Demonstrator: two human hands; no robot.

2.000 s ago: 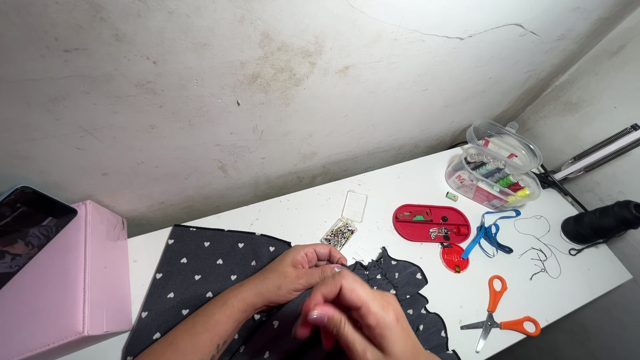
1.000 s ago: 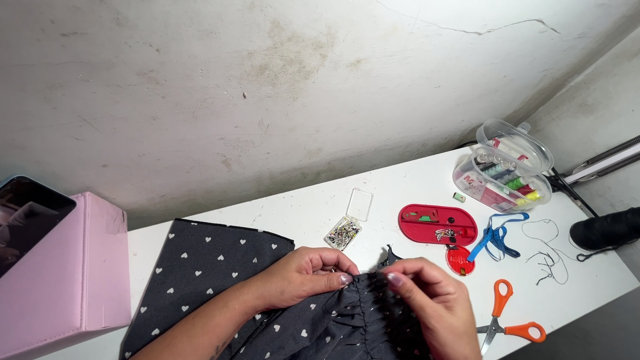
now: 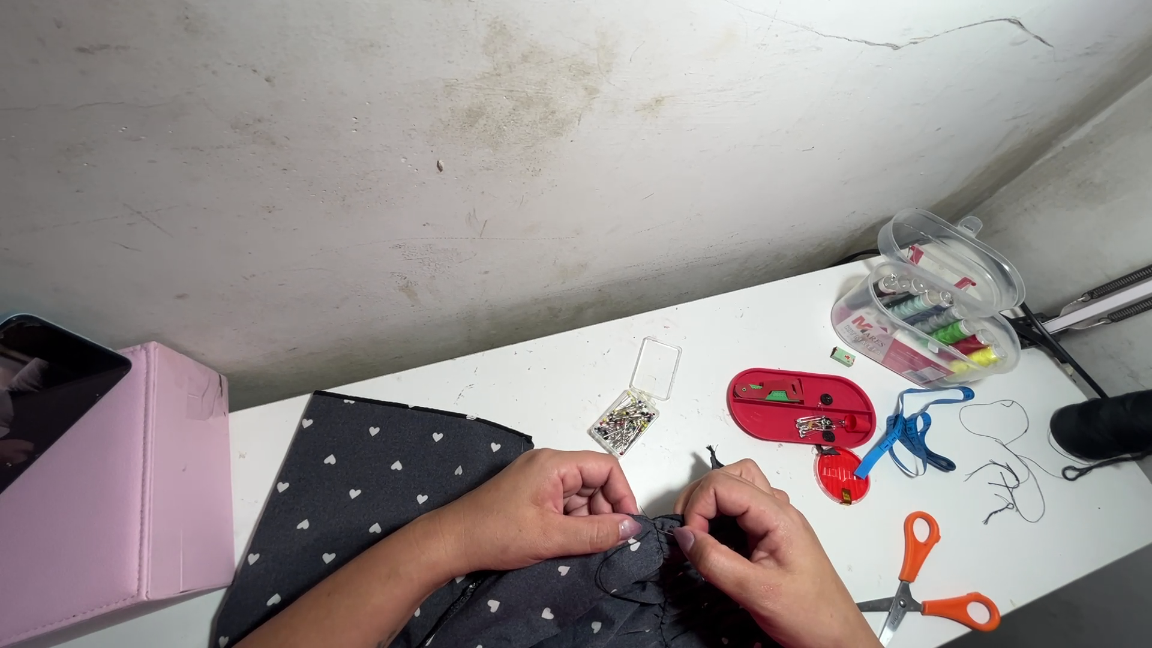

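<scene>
Dark grey fabric with white hearts (image 3: 396, 465) lies on the white table and runs under both hands, gathered into folds between them. My left hand (image 3: 562, 504) pinches the fabric's edge between thumb and fingers. Close to its right, my right hand (image 3: 756, 531) pinches the gathered part, with a thin sliver, perhaps a needle or pin, at its fingertips. A loop of dark thread (image 3: 605, 576) hangs over the cloth below. Behind the hands stands an open clear box of pins (image 3: 624, 421).
Right of the hands lie a red sewing-kit tray (image 3: 801, 407), a red round case (image 3: 842, 475), a blue tape measure (image 3: 911, 441), orange-handled scissors (image 3: 918, 576), loose thread (image 3: 1012, 477), a black thread spool (image 3: 1102, 426) and a clear box of thread spools (image 3: 927, 324). A pink box (image 3: 135, 486) stands left.
Two seconds ago my right hand was raised in front of the left one; one second ago it was down at the gathered fabric, where it remains. My left hand has kept its hold.
</scene>
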